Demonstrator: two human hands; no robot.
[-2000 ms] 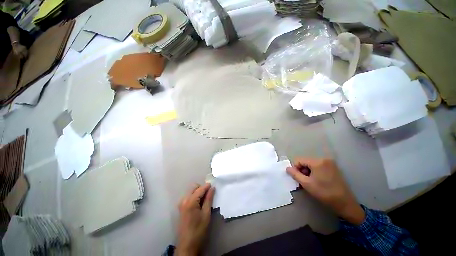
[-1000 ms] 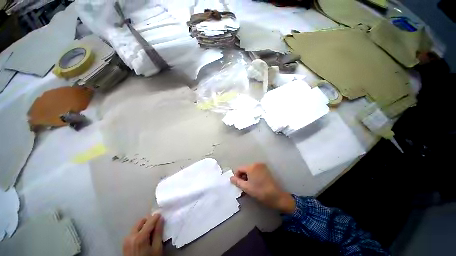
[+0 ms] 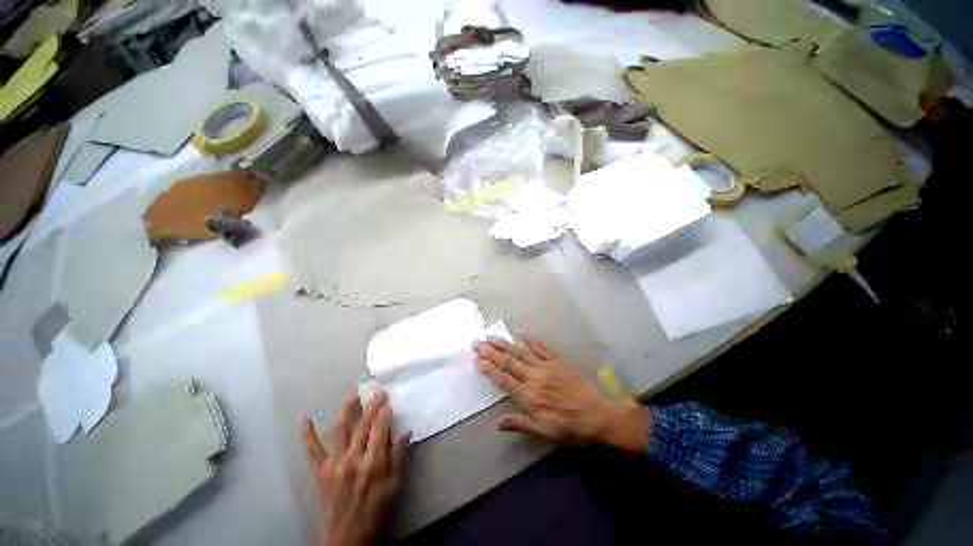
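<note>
A white notched piece (image 3: 432,363) lies flat in front of me on the grey-beige paper. Whether a beige panel lies under it I cannot tell. My left hand (image 3: 357,464) rests on its left edge with the fingers spread. My right hand (image 3: 549,395) lies flat on its right part with the fingers spread. Neither hand grips anything. A stack of beige panels (image 3: 144,459) lies at the left. A pile of white pieces (image 3: 640,203) lies right of centre, beside a crumpled clear plastic bag (image 3: 496,160).
A large grey-beige sheet (image 3: 384,240) lies beyond the white piece. A brown-orange piece (image 3: 203,203), a masking tape roll (image 3: 229,128) and a white bundle (image 3: 320,80) are at the back left. Olive-tan panels (image 3: 768,128) and a white sheet (image 3: 710,277) are at the right.
Both hands have gone from pinching the side edges of the white piece to lying flat on it with spread fingers. The camera view has shifted.
</note>
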